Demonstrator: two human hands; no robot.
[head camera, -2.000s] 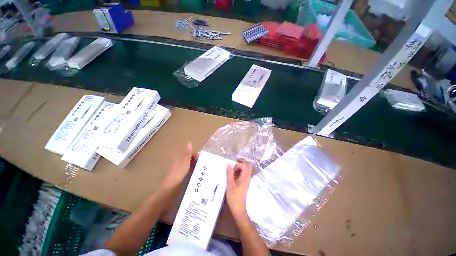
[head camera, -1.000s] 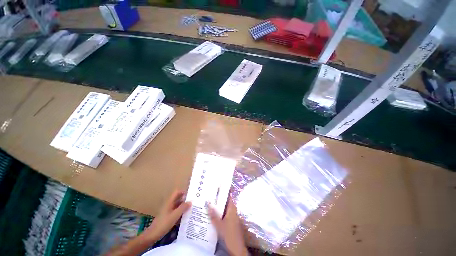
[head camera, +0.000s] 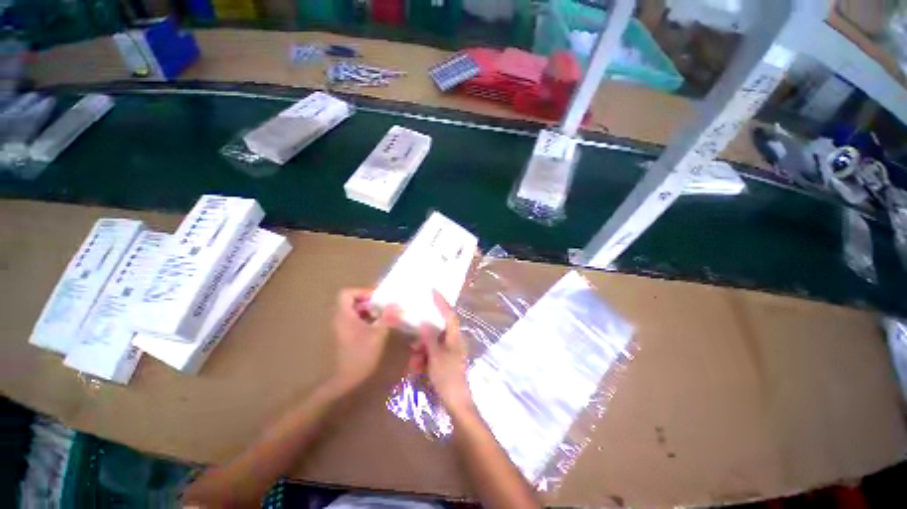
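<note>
My left hand (head camera: 360, 338) and my right hand (head camera: 440, 350) grip the near end of a white retail box (head camera: 430, 260) above the brown bench. A clear plastic bag (head camera: 420, 406) is around the box; its crinkled loose end hangs below my hands. The box slants away, its far end near the green belt. A stack of flat poly bags (head camera: 552, 373) lies just right of my right hand, with loose film at its left edge. Several unbagged boxes (head camera: 199, 266) lie in an overlapping pile at left.
Beyond the cardboard bench cover (head camera: 736, 398), a green conveyor belt (head camera: 298, 189) carries several white boxes, most in shiny film. A slanting white post (head camera: 686, 154) stands at the belt. The far bench holds a blue box (head camera: 157, 50), red tray (head camera: 522, 84) and teal bin (head camera: 636, 50).
The box has moved forward, away from my body, and is now inside film that hangs past its near end. Both hands have moved up to that end. The view has shifted right.
</note>
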